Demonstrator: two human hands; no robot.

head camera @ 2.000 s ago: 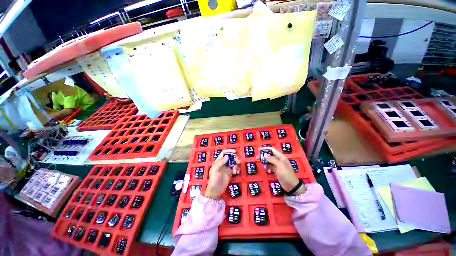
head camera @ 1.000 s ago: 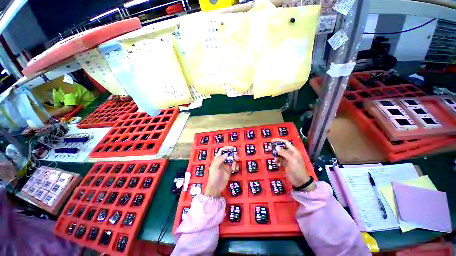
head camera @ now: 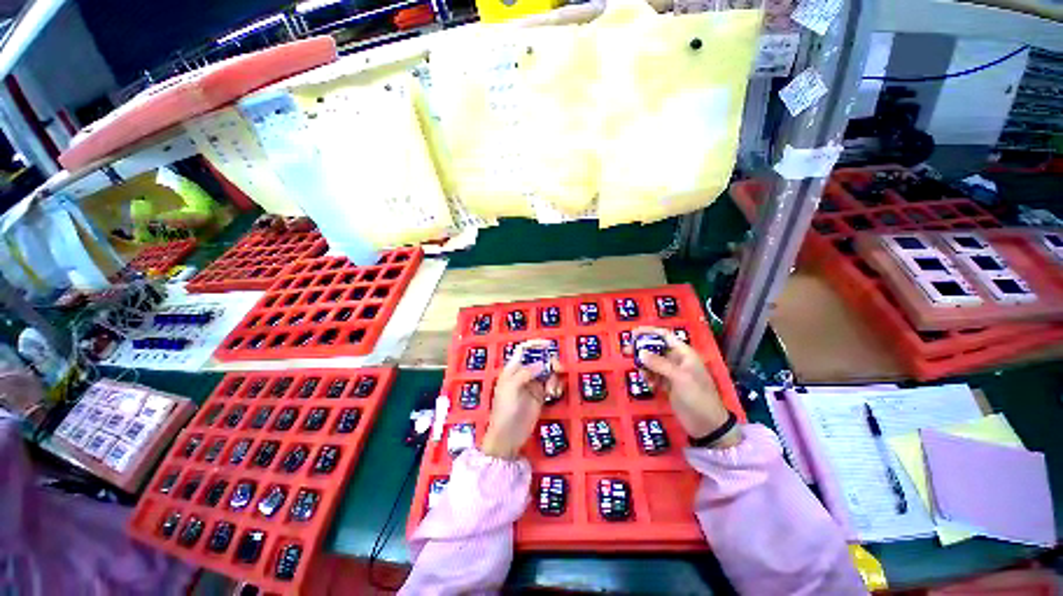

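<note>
A red compartment tray [head camera: 583, 533] lies directly in front of me, with small black smartwatch-like units [head camera: 553, 495] in most pockets. My left hand [head camera: 518, 402] is over the tray's left middle and holds a small dark unit [head camera: 537, 359] between thumb and fingers. My right hand [head camera: 681, 384] is over the upper right pockets and holds another dark unit [head camera: 650, 346] at its fingertips. The fingers partly cover both units and the pockets under them. A pocket at the tray's lower right holds no unit.
A filled red tray [head camera: 375, 402] and a pink tray with white-framed units [head camera: 113, 433] lie left. More red trays [head camera: 402, 276] are behind. A metal post [head camera: 779, 233], stacked red trays [head camera: 933, 349], record sheets [head camera: 845, 466] and a pen [head camera: 884, 448] are at right. Yellow sheets [head camera: 653, 116] hang above.
Since two seconds ago, my right hand has moved right and slightly up with its unit, away from my left hand. My left hand has stayed in nearly the same place with its unit.
</note>
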